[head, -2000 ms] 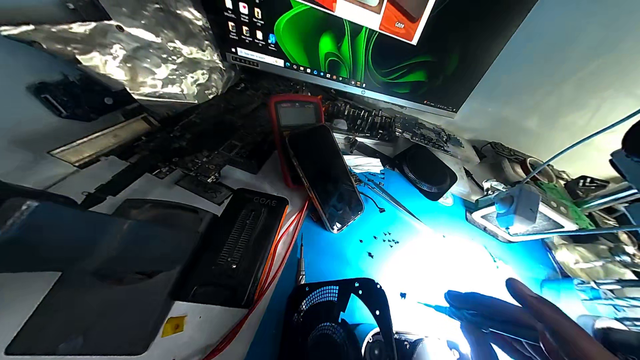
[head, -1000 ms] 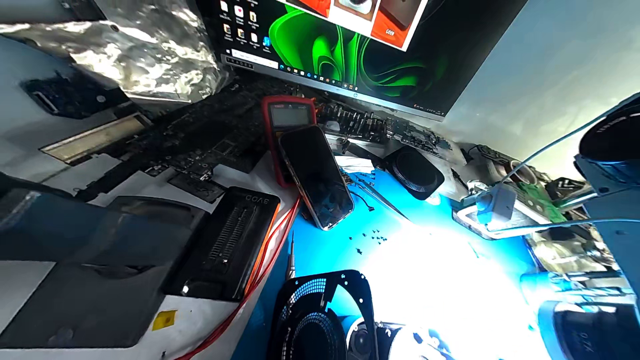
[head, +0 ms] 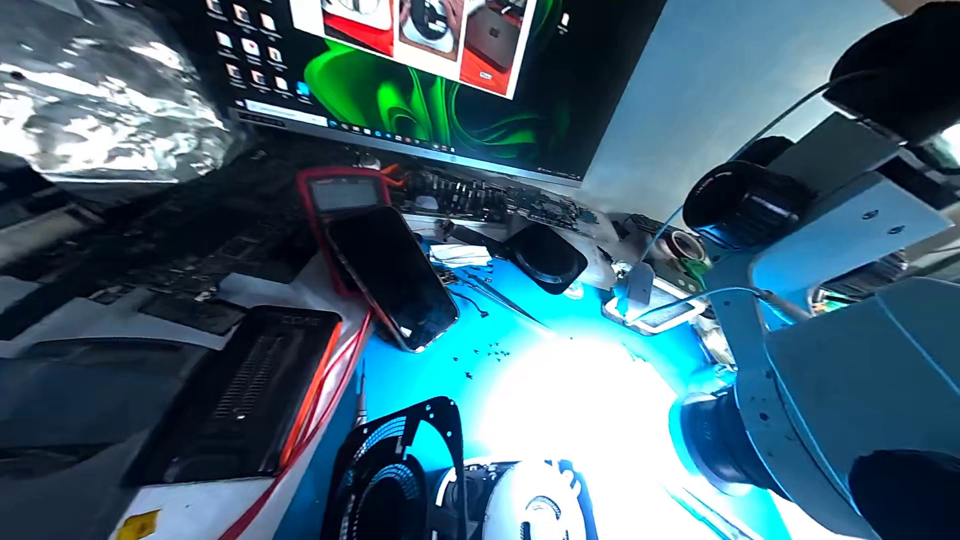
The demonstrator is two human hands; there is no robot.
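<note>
Neither of my hands shows in the current head view. On the blue mat (head: 420, 382), a black perforated plate (head: 397, 465) lies at the bottom, beside a white round device part (head: 536, 502). Several tiny screws (head: 491, 351) are scattered above them. A phone (head: 394, 277) leans on a red multimeter (head: 345, 193). To its right lie metal tweezers (head: 506, 301) and a black rounded-square object (head: 546, 257). A blue-white microscope (head: 862, 390) stands at the right under glaring light.
A monitor (head: 450, 154) spans the back. Circuit boards (head: 217, 232) are piled at the left, with a black device with an orange edge (head: 247, 397) nearer. Red cables (head: 330, 397) run beside it. A white-framed device (head: 660, 307) sits right of the mat.
The hand seen at the lower right two seconds ago has left the view. The view has shifted, and much more of the microscope now shows at the right.
</note>
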